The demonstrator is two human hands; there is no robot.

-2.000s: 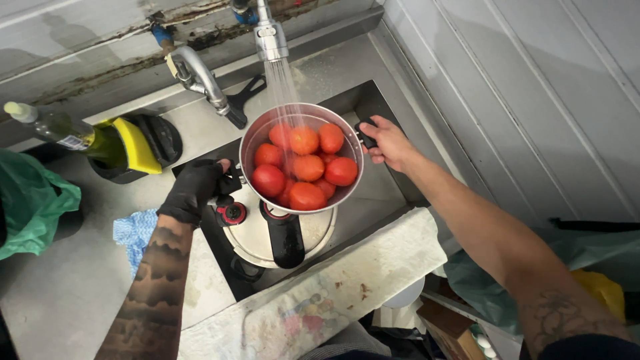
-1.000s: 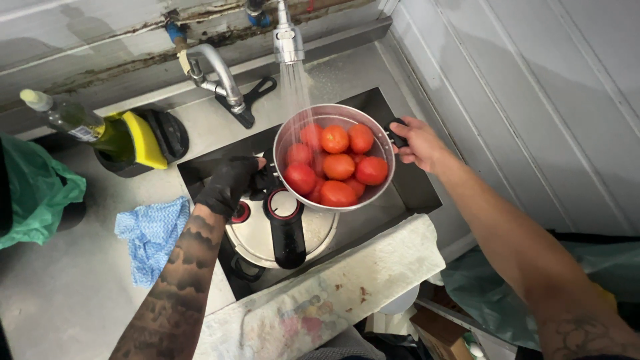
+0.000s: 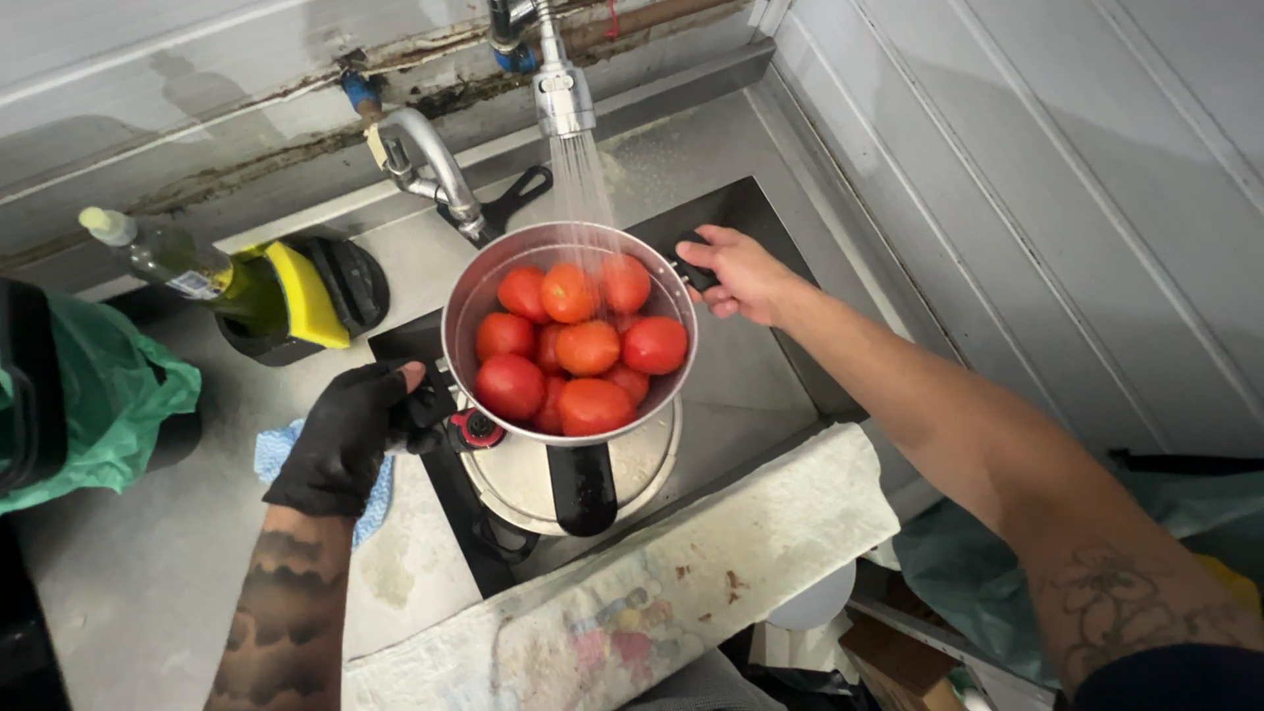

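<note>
A round metal pot [image 3: 458, 296] full of red tomatoes [image 3: 588, 348] is held over the sink between my hands. My left hand [image 3: 348, 430], in a black glove, grips the pot's black left handle. Bare, my right hand [image 3: 739, 274] is closed on the black handle at the upper right. Water streams from a chrome spray tap head [image 3: 565, 102] onto the tomatoes. Beneath the pot, a pressure cooker lid [image 3: 647, 474] with a black handle [image 3: 583, 489] and a red-rimmed knob [image 3: 476, 429] lies in the sink, partly hidden.
A second chrome tap [image 3: 434, 163] stands behind the pot. Left of it are a yellow sponge [image 3: 304, 294] and a green bottle [image 3: 188, 262] in a black holder. A blue-and-white cloth [image 3: 375, 504] lies under my left wrist. A stained cloth [image 3: 790, 518] covers the sink's front edge.
Between one second ago and now, the pot in my hands has shifted left over the sink, after an earlier shift to the right. Water runs in all frames.
</note>
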